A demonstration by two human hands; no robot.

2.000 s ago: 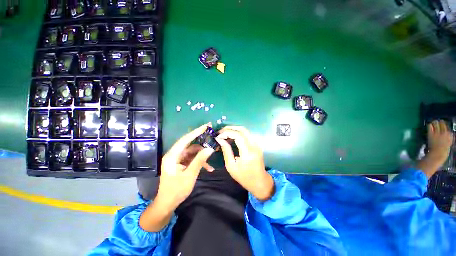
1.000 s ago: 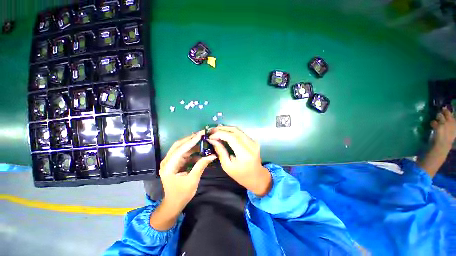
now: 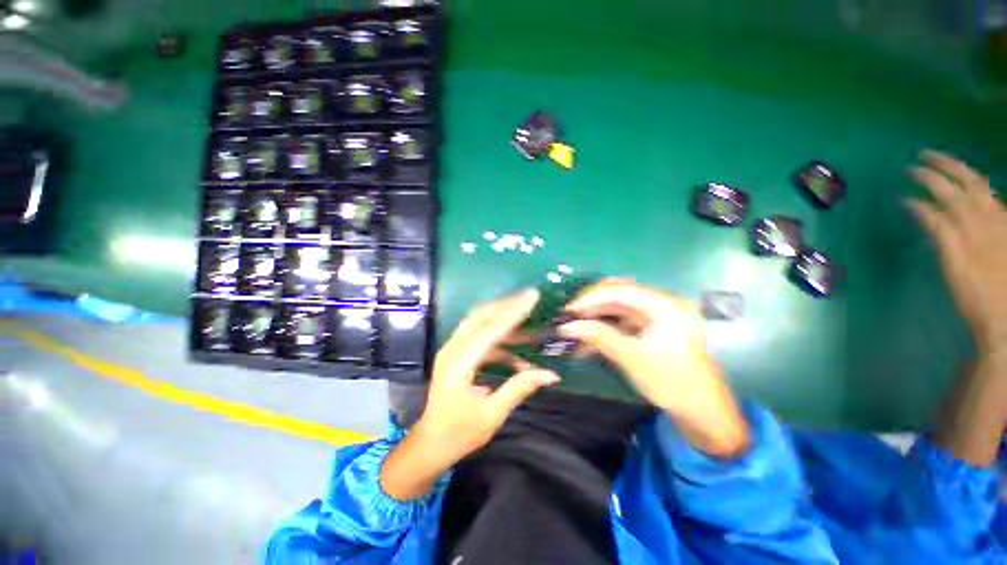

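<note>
My right hand [image 3: 652, 342] holds a black device housing [image 3: 560, 340] between thumb and fingers, low at the bench's near edge; the housing is blurred and partly hidden by the fingers. My left hand [image 3: 473, 370] is just left of it, fingers apart, with a gap between its fingertips and the housing. Small white pads [image 3: 510, 242] lie scattered on the green mat beyond my hands. A black housing [image 3: 536, 135] with a yellow scrap [image 3: 561, 155] beside it lies farther back.
A black blister tray [image 3: 432, 221] at left holds housings in many pockets; some near right pockets are empty. Several loose housings [image 3: 776, 235] and a pale flat square [image 3: 723, 305] lie at right. Another person's hand [image 3: 963, 248] reaches over the mat at far right.
The view has swung left, so the bench things appear farther right. My left hand has come away from the housing, which stays in my right hand. The other person's hand has moved inward over the mat.
</note>
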